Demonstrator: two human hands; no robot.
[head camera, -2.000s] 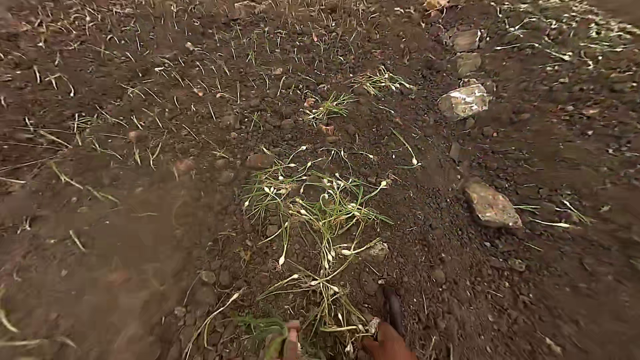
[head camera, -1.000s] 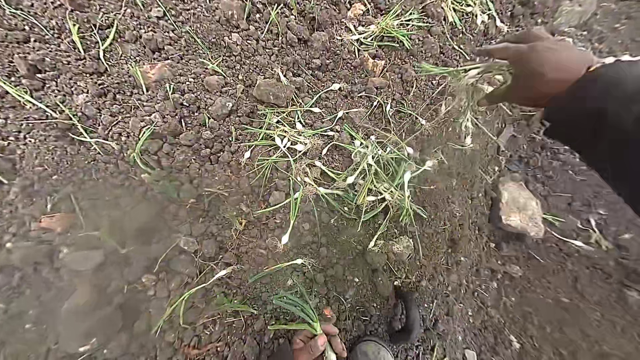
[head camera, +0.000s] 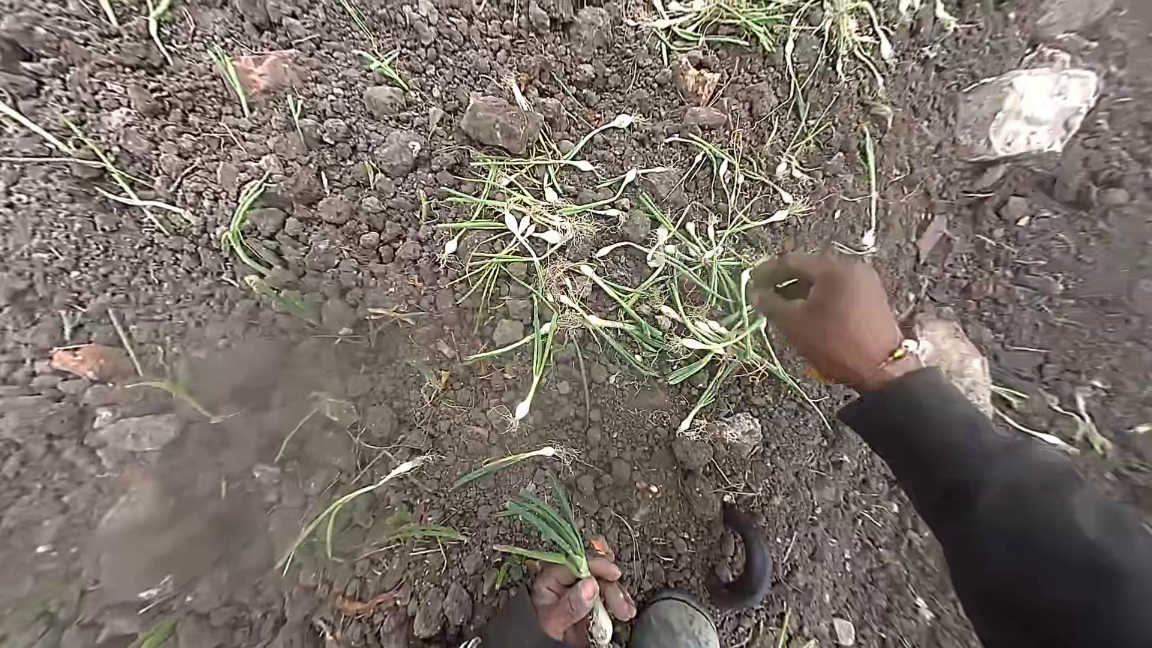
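Observation:
My left hand (head camera: 576, 598), low in the view beside a boot toe, pinches green-topped onion seedlings (head camera: 580, 562) with pale bulbs. My right hand (head camera: 823, 310) is at the right edge of a loose pile of small bulbed onion seedlings (head camera: 621, 247) on the soil; its fingers are curled and blurred, and whether they grip a seedling I cannot tell. Two single seedlings lie apart, one (head camera: 513, 463) above my left hand and another (head camera: 355, 499) to its left. A dark curved object (head camera: 745, 558) rests on the soil right of the boot (head camera: 673, 621).
Cloddy brown soil holds thin green seedlings (head camera: 243, 220) at the left. A pale stone (head camera: 1030, 108) lies at upper right, another (head camera: 954, 360) behind my right wrist, and a brown stone (head camera: 499, 124) above the pile. More seedlings (head camera: 720, 22) lie at the top.
My right hand, at the upper right with a bunch of seedlings a second ago, is now lower, at the pile's right edge. More seedlings lie at the top right. My left hand still holds its seedlings.

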